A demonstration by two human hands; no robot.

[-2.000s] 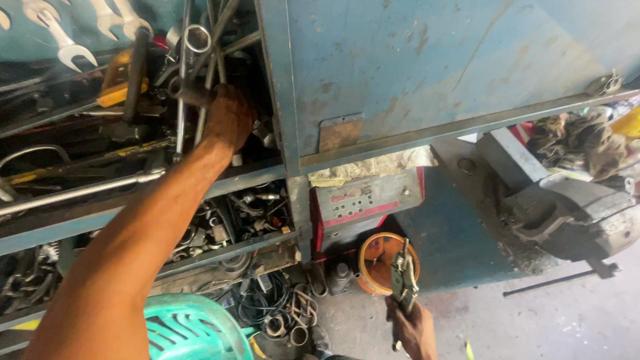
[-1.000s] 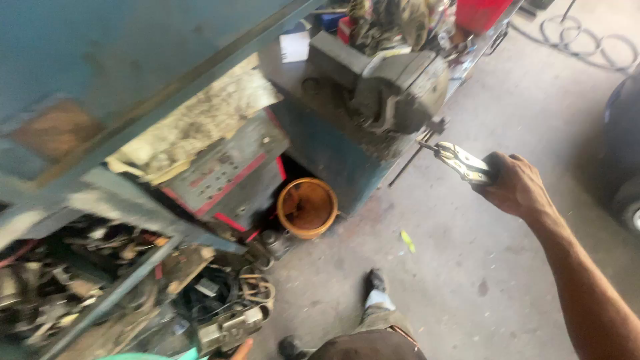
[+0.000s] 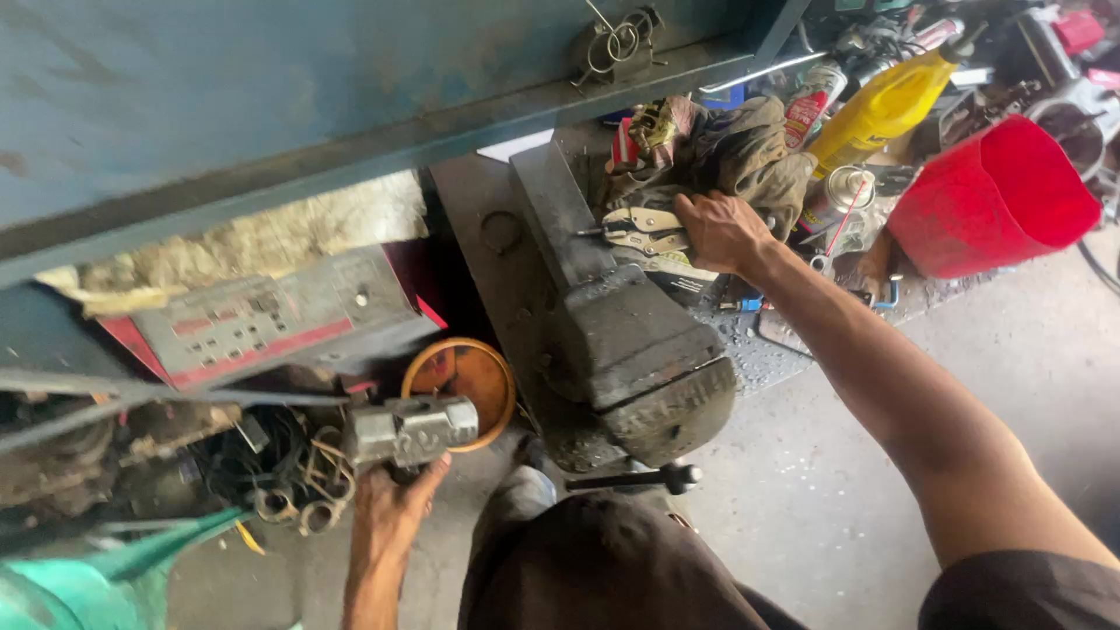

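Observation:
My left hand (image 3: 394, 507) grips a steel sledgehammer head (image 3: 413, 430) close beneath it, at the lower left of the head view; the handle is mostly hidden. My right hand (image 3: 724, 229) is closed around the handles of locking pliers (image 3: 646, 229), whose jaws point left, over the bench beside the vise's beam. The large bench vise (image 3: 647, 350) sits at the bench's near edge, its jaws nearly together. Its screw bar (image 3: 634, 479) sticks out below, just above my clothing. A small metal pin-like piece shows at the pliers' jaws.
Right of the vise lie a crumpled dark cloth (image 3: 752, 157), a yellow bottle (image 3: 884, 109), spray cans and a red bucket (image 3: 980, 201). To the left stand an orange round container (image 3: 503, 385) and a grey-and-red machine (image 3: 254, 319). A blue metal panel (image 3: 262, 96) overhangs them.
My left hand, earlier among the wrenches on the rack, now holds a hammer. My right hand has brought the locking pliers from over the floor to above the bench by the vise. The view has shifted right.

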